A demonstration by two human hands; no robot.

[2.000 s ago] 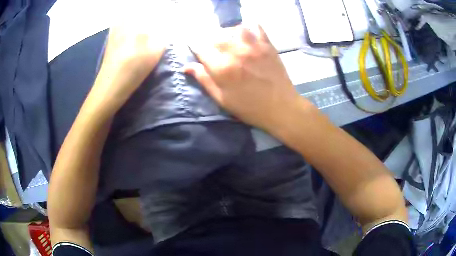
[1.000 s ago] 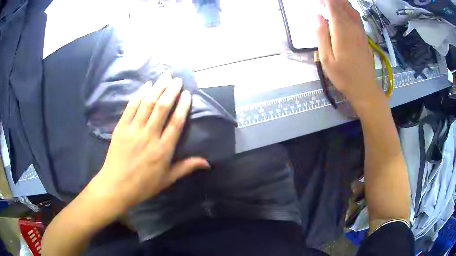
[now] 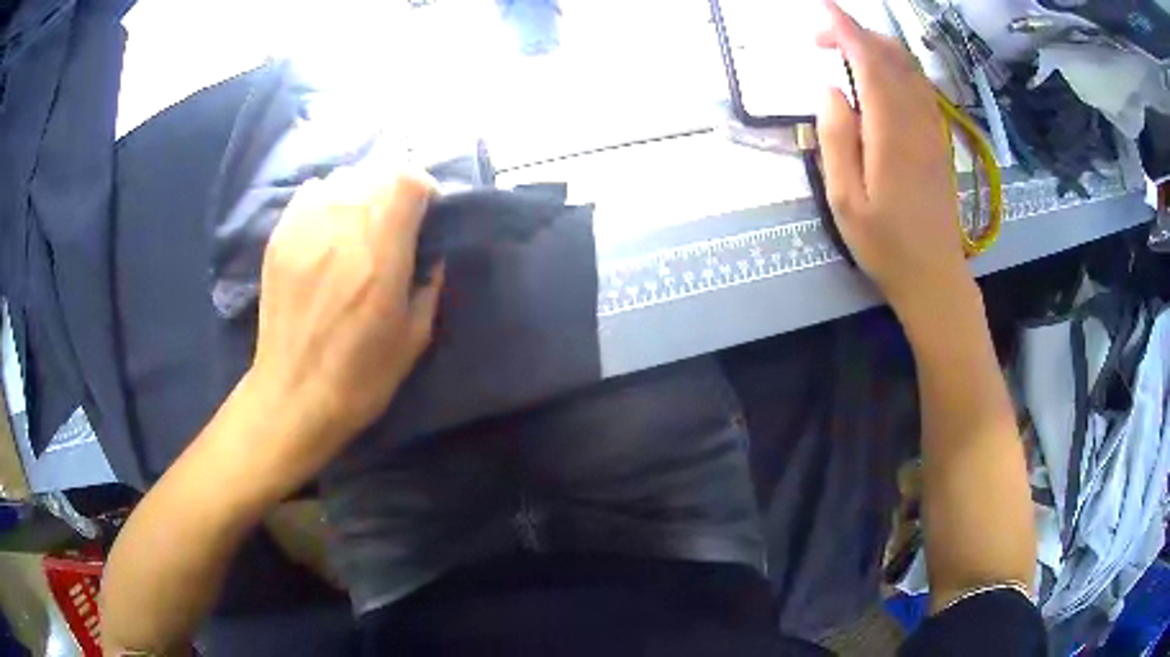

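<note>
A dark garment panel (image 3: 520, 302) lies flat over the table's front edge, with a shinier, crumpled part (image 3: 263, 173) on it at the left. My left hand (image 3: 340, 276) is on the cloth with its fingers curled, gripping a bunched fold. My right hand (image 3: 892, 167) is to the right, over the lower right of the smartphone (image 3: 776, 64), fingers apart and partly extended, and appears to hold nothing. The needle area at the top is lost in glare.
Yellow-handled scissors (image 3: 982, 180) lie partly behind my right hand. A ruled strip (image 3: 719, 272) runs along the table front. Dark pieces (image 3: 51, 231) hang at the left. Scraps (image 3: 1059, 122) lie at the upper right, and light grey pieces (image 3: 1103, 449) below. A dark cable hangs from the phone.
My left hand has gone from lying flat with spread fingers to curled around bunched cloth. The cloth's upper edge is now folded. My right hand, earlier on the cloth, has stayed by the phone since one second ago.
</note>
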